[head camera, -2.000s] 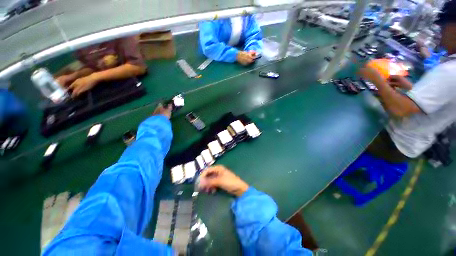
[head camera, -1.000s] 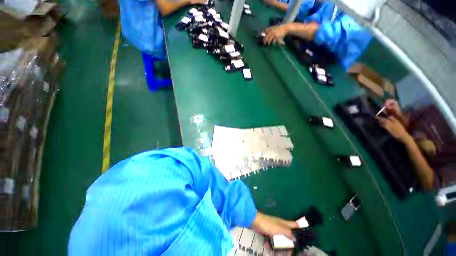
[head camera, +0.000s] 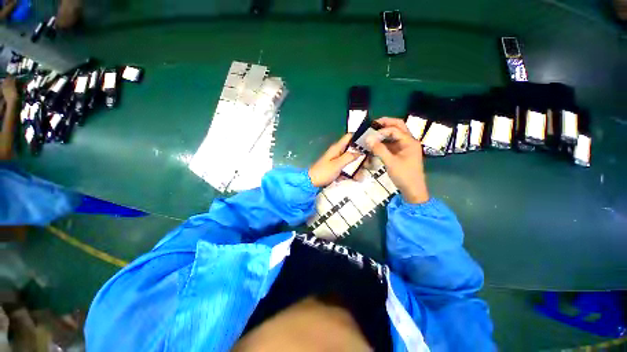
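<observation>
My left hand (head camera: 333, 162) holds a black phone (head camera: 353, 167) in front of me. My right hand (head camera: 404, 157) is at the phone, its fingertips pinched on a pale label piece (head camera: 367, 139) over the phone's body. The fingers hide part of both. Another black phone with a white patch (head camera: 357, 118) lies just beyond my hands. A silver-white sheet of die-cut labels (head camera: 342, 218) lies under and in front of my hands, partly covered by them. A fanned stack of spare sheets (head camera: 237, 141) lies to the left.
Black phones with white patches (head camera: 502, 130) overlap in a row at the right. Two keypad phones (head camera: 394, 33) (head camera: 513, 58) lie spaced out farther back. A phone heap (head camera: 81, 86) lies far left near another person's blue sleeve (head camera: 34, 196). Blue stools show beyond the bench edge.
The view has swung back from the left to the bench before me. Both hands are now together at a phone; earlier my left arm reached far across and my right was by the row.
</observation>
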